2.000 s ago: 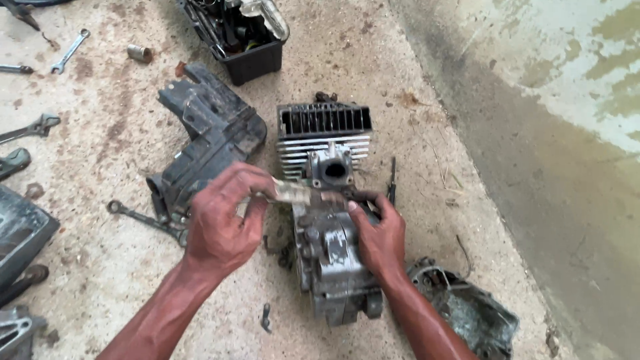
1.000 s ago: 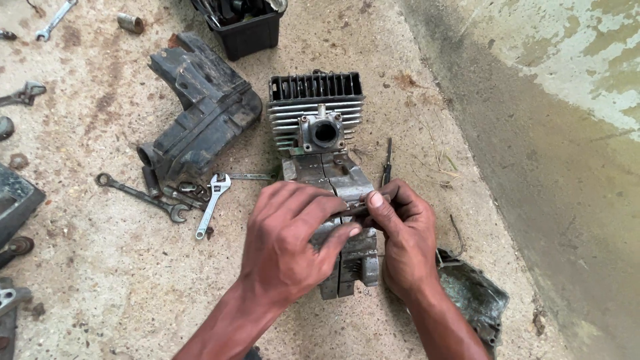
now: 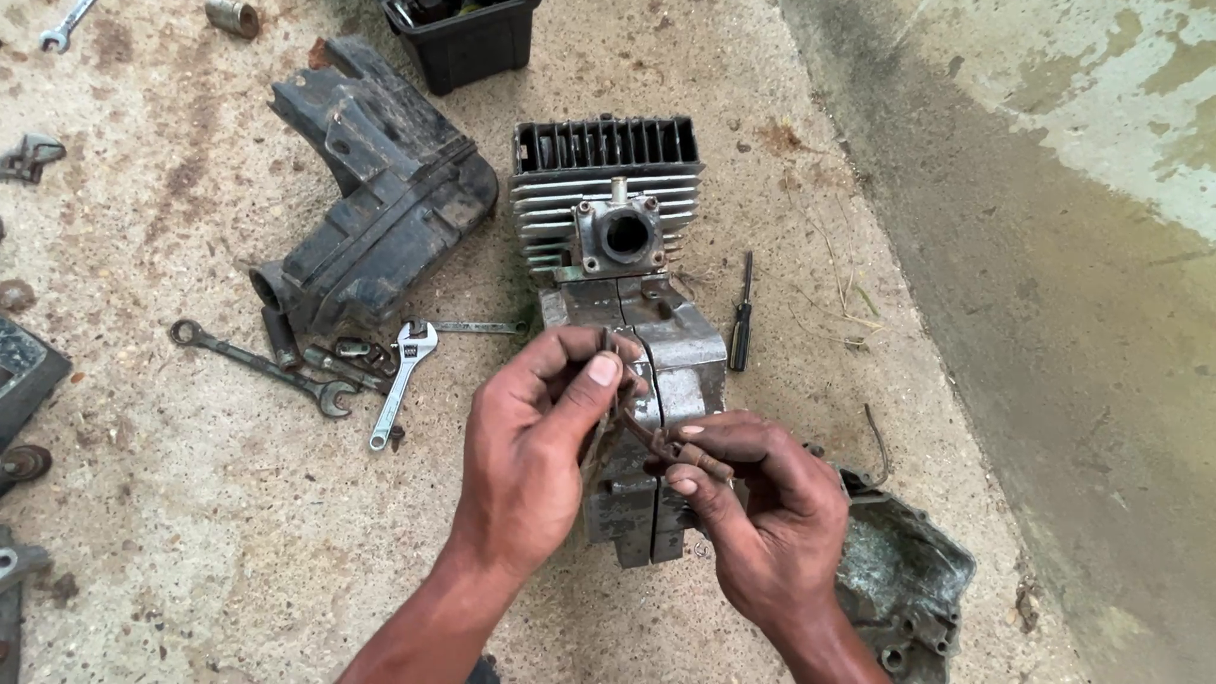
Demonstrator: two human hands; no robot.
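A small engine with a finned cylinder (image 3: 608, 204) and a metal crankcase (image 3: 689, 356) lies on the concrete floor, its round intake port facing up. Over the crankcase, my left hand (image 3: 541, 437) pinches a thin, dark, dirty metal piece between thumb and fingers. Just to its right, my right hand (image 3: 769, 503) grips a small rusty cylindrical part (image 3: 701, 461) with thumb and forefinger. A dark curved piece runs between the two hands; whether it joins both parts, I cannot tell. The left palm hides some of the left piece.
Left of the engine lie a black plastic airbox (image 3: 380, 199), an adjustable wrench (image 3: 404, 380), a combination wrench (image 3: 256, 366) and sockets. A screwdriver (image 3: 741, 313) and a metal engine cover (image 3: 902, 579) are on the right. A black bin (image 3: 465, 47) stands at the top.
Both hands have come down from above the crankcase's upper part, where two seconds ago the left held a pale strip-like thing. Since one second ago the hands have drawn slightly apart.
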